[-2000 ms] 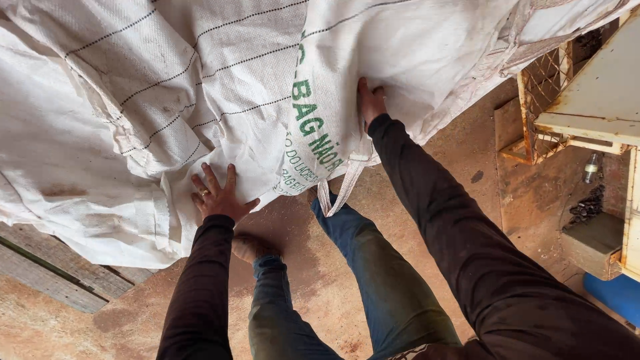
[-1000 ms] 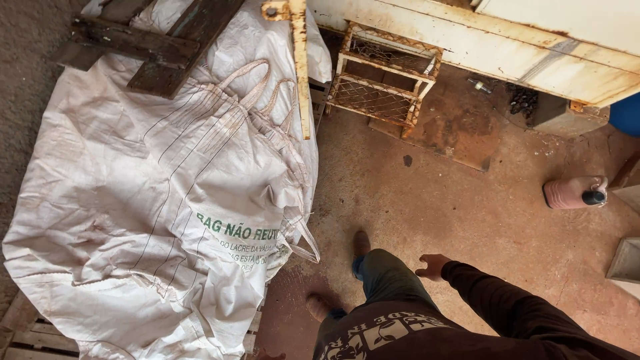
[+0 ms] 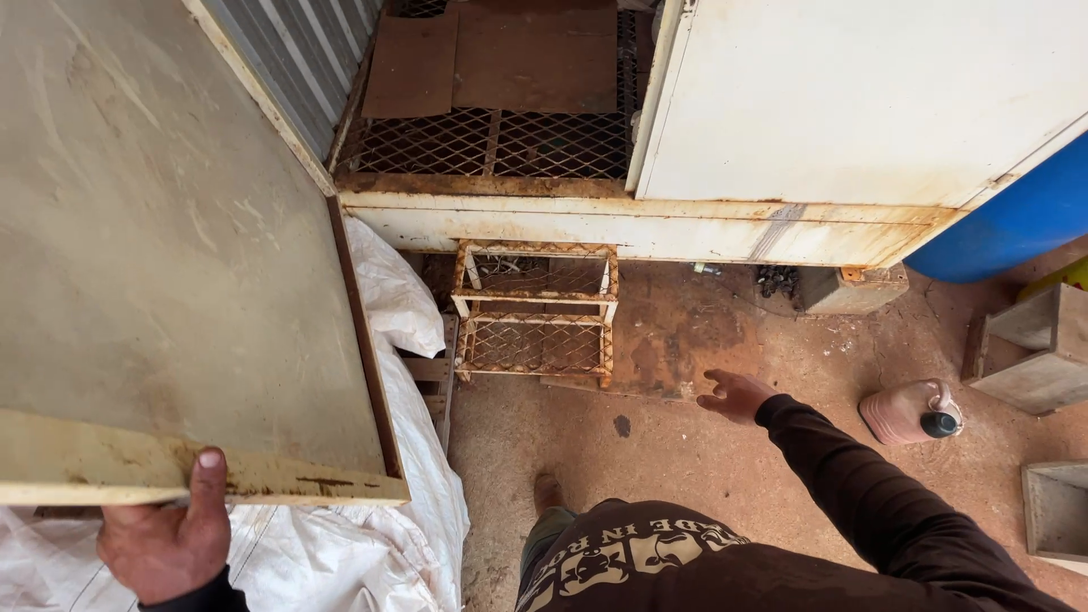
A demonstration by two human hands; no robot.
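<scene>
My left hand (image 3: 170, 535) grips the lower edge of a large metal door (image 3: 187, 255), thumb on its inner face and fingers hidden behind it. The door has a cream, rust-stained rim and stands swung out over the white woven bulk bag (image 3: 340, 552). My right hand (image 3: 738, 396) hangs in the air over the floor, fingers apart, holding nothing. Up ahead, the doorway shows a rusty expanded-metal mesh floor (image 3: 561, 146) with brown sheets (image 3: 535, 59) lying on it. Below the sill is a two-tier metal step with mesh treads (image 3: 535, 340).
A second, white door panel (image 3: 850, 93) is at the upper right. A blue drum (image 3: 1011, 212), a concrete block (image 3: 854, 291), a pinkish plastic jug with a black cap (image 3: 905, 414) and hollow box-like blocks (image 3: 1033, 348) are on the right. Part of a wooden pallet (image 3: 432, 370) shows beside the bag.
Both hands were on the bulk bag two seconds ago; now the left holds the door's edge and the right is in the air. The view has swung toward the doorway, and the mesh floor inside shows.
</scene>
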